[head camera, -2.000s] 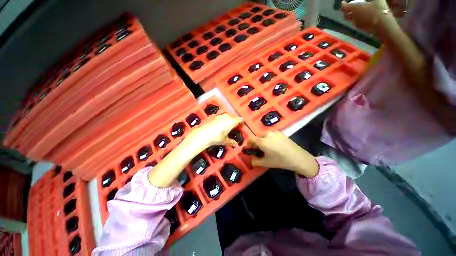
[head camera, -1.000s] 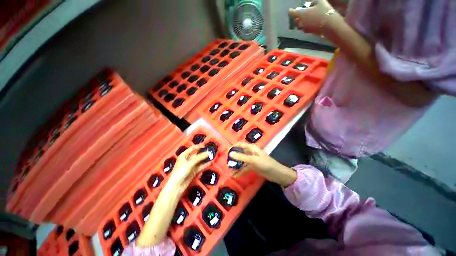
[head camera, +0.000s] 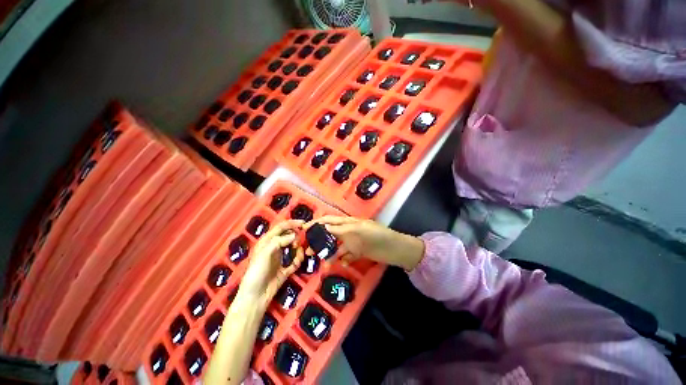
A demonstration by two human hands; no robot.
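Note:
My right hand [head camera: 361,239] holds a black watch head [head camera: 321,240] by its edges, face up, above the near foam tray [head camera: 359,280]. My left hand [head camera: 269,259] is beside it, its fingers around another dark watch head [head camera: 289,254], partly hidden by the fingers. The tray has rows of square pockets with glossy black watches. Two watches near its right edge, one of them here [head camera: 338,289], show small green marks. My left forearm covers part of the tray.
Tall stacked trays [head camera: 128,248] stand at the left, a lower pile [head camera: 278,90] behind. A neighbouring tray [head camera: 444,94] lies beyond, with a coworker in pink [head camera: 534,143] at its right. A small fan [head camera: 337,13] is at the back.
Both hands first reached down at the tray's far end, then each lifted a watch. Now the hands have come close together, with the right-hand watch turned face up. The view has also shifted.

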